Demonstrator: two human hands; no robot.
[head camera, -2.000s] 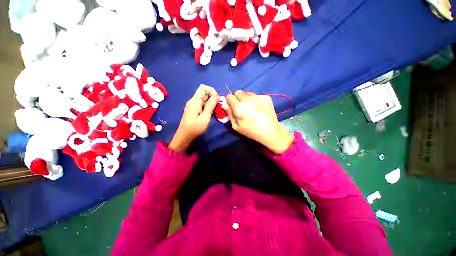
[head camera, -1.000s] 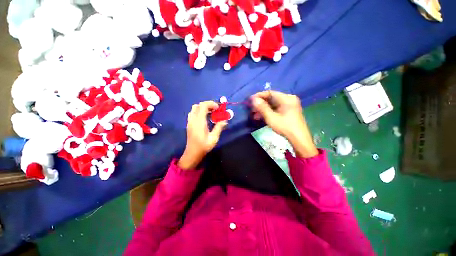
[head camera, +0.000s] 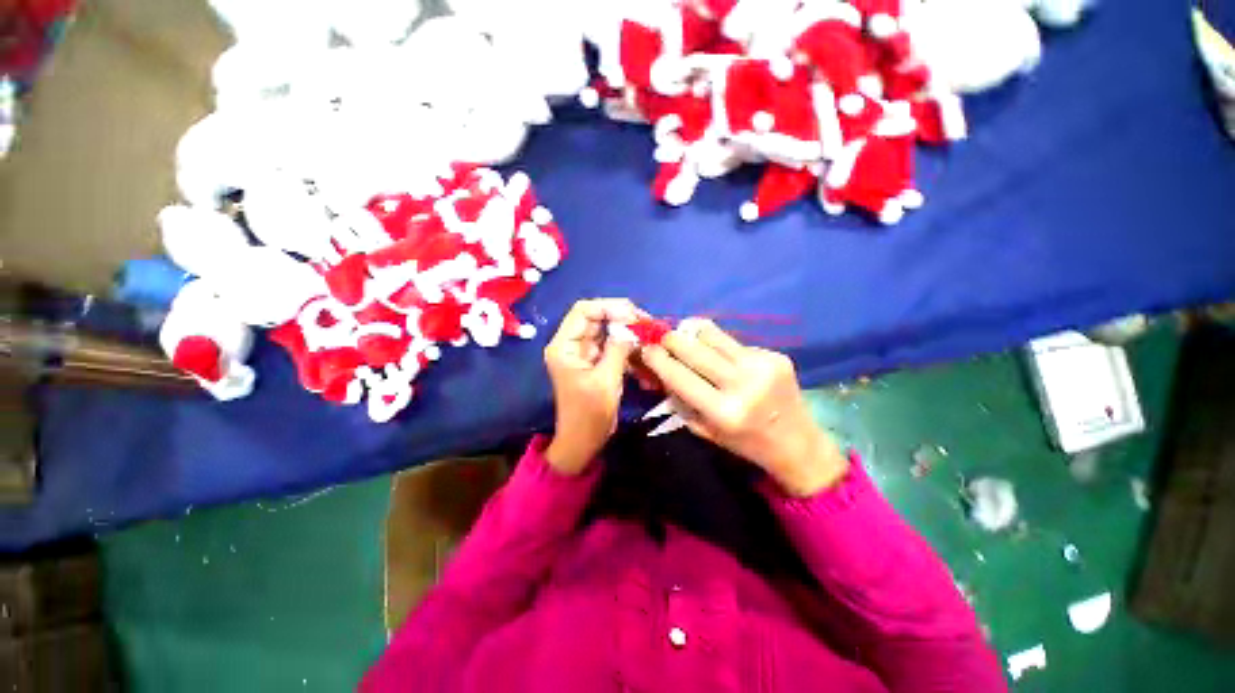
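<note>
A small red Santa hat (head camera: 649, 330) with white trim is held between my two hands, near the table's front edge. My left hand (head camera: 591, 368) pinches its left side with thumb and fingertips. My right hand (head camera: 731, 395) holds its right side with the fingertips. Pale pointed blades, perhaps of thread snips (head camera: 664, 418), stick out below my right palm. Red thread (head camera: 759, 325) shows as a blurred line on the cloth beyond my right hand. The needle cannot be made out.
A pile of Santa hats (head camera: 420, 278) lies left and another (head camera: 799, 102) farther back. White plush bodies (head camera: 366, 108) are heaped behind. A plush head with a red cap (head camera: 206, 349) sits left. A white box (head camera: 1086, 393) and scraps lie on the green floor; a carton (head camera: 1192, 501) stands right.
The view has shifted, so the table contents appear farther right. My right hand has come back from the pulled thread to the hat beside my left hand. Pale blades now show under it.
</note>
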